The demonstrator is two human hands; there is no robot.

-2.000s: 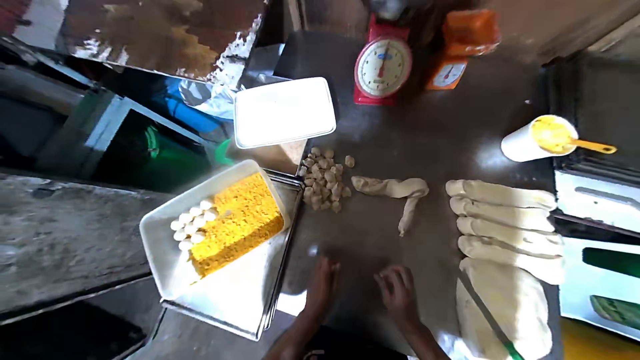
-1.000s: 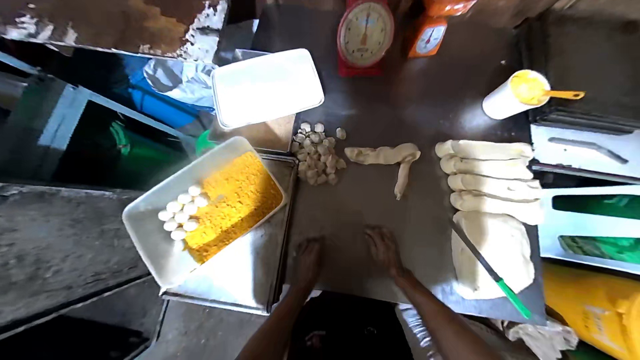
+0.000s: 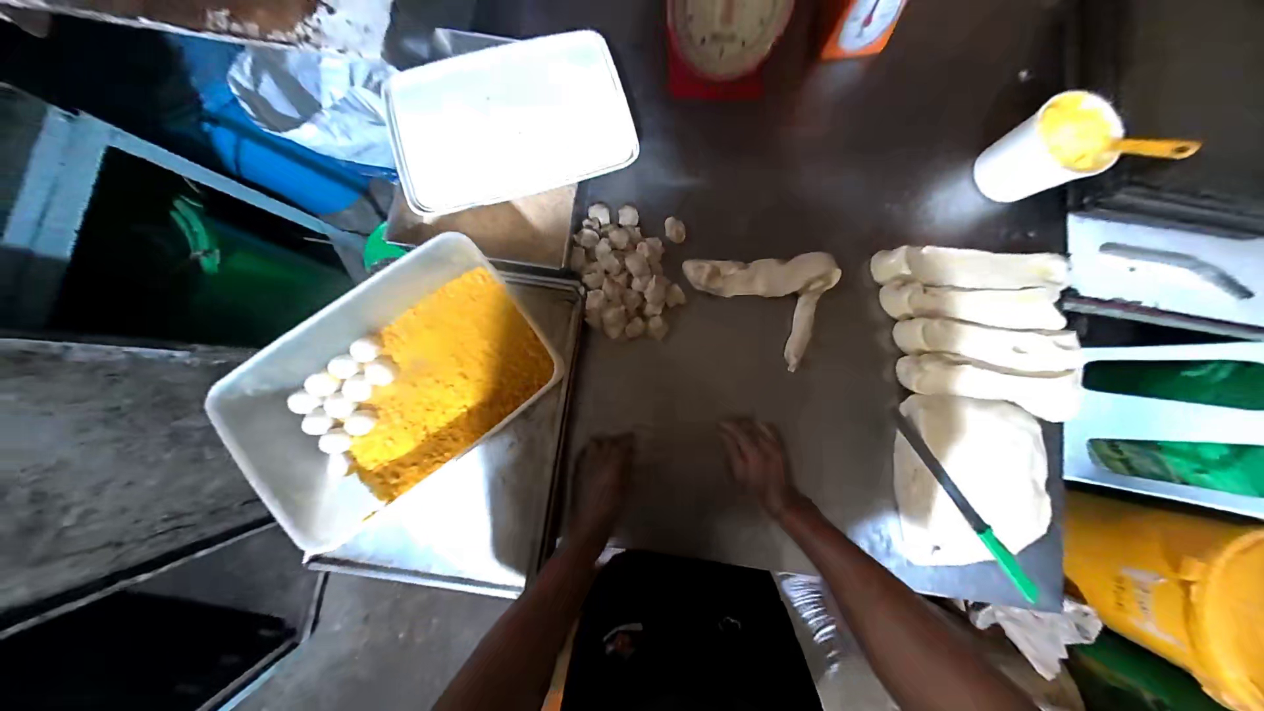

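My left hand (image 3: pixel 604 474) rests on the dark tabletop beside the metal tray, with no object visible in it. My right hand (image 3: pixel 758 459) lies palm down on the same tabletop, fingers a little apart, holding nothing. Beyond them are a pile of small dough pieces (image 3: pixel 624 276) and a bent dough strip (image 3: pixel 765 276). Several dough rolls (image 3: pixel 978 311) lie side by side at the right, above a flat dough slab (image 3: pixel 973 474) with a green-handled knife (image 3: pixel 963 504) on it. At the left, a white tub (image 3: pixel 259 444) holds yellow crumbly filling (image 3: pixel 449 370) and several white balls (image 3: pixel 341 390).
The tub sits partly on a metal tray (image 3: pixel 484 523). A white lid (image 3: pixel 513 118) lies behind it. Red (image 3: pixel 729 39) and orange (image 3: pixel 861 28) dial scales stand at the back. A white container (image 3: pixel 1027 153) with a yellow-handled utensil (image 3: pixel 1150 148) stands at the back right.
The view has shifted, and the scales now sit at its upper edge. Both hands stay low over the tabletop; the dough pieces and rolls look unchanged.
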